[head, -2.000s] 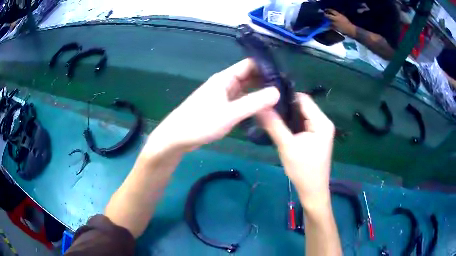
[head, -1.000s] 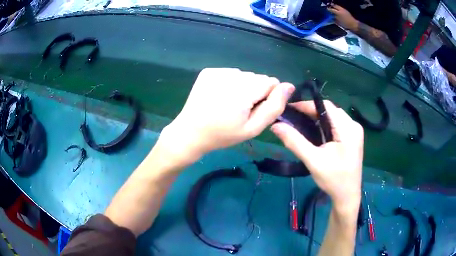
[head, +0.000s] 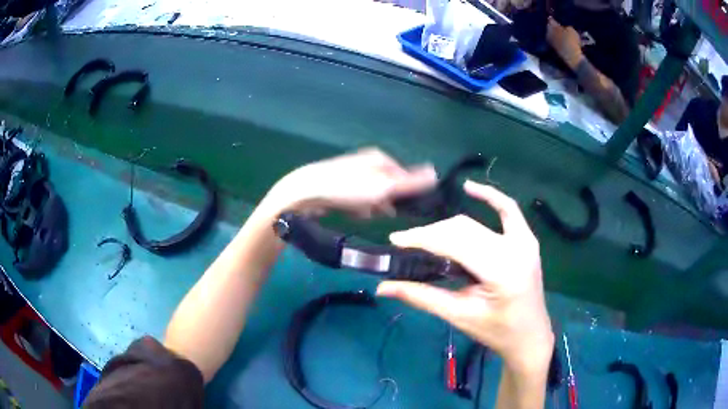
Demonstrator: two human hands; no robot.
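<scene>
A black headband (head: 319, 243) is held up in front of me, with a pale metallic strip showing near its middle. My right hand (head: 471, 279) grips its right part between thumb and fingers. My left hand (head: 359, 182) is blurred, just above the headband; its fingertips are near a dark part of it, and whether they hold it cannot be told. Another headband (head: 297, 343) lies on the bench mat below my hands.
More headbands lie on the left bench (head: 209, 209), the belt (head: 120, 78) and at right (head: 592, 214). A headband pile (head: 40, 224) is far left. Red-handled screwdrivers (head: 452, 369) lie lower right. A blue tray (head: 479, 81) and a person's hand (head: 565, 41) are across the belt.
The headband has been turned to lie roughly level, with its pale strip now showing. My left hand has opened out and moved slightly; my right hand has moved lower and left.
</scene>
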